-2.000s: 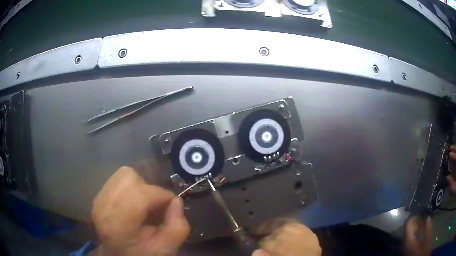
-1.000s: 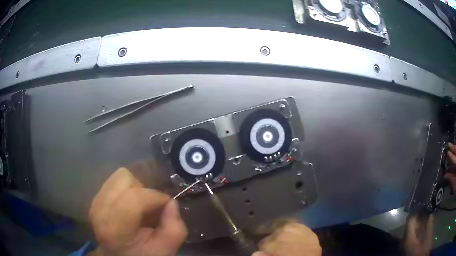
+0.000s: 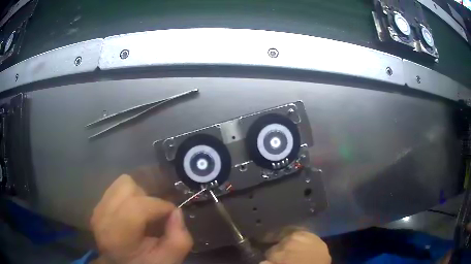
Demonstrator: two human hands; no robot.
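A grey metal fixture lies tilted on the bench with two black-rimmed round units side by side. My left hand pinches a thin solder wire, its end at the terminals on the lower rim of the left unit. My right hand, cut off by the bottom edge, holds a soldering iron. The iron's tip is at the same terminals, beside the wire's end. The right unit has a row of bright terminals and a short red bit at its lower rim.
Tweezers lie on the bench left of the fixture. A silver rail runs behind, along a green conveyor. Fixtures ride on the belt at far right and far left. Another fixture stands at the left bench edge.
The belt fixture has moved right, and another has appeared at the upper left. The fixture and another person's hands at the right are gone from view. Wire and iron tip have shifted slightly left.
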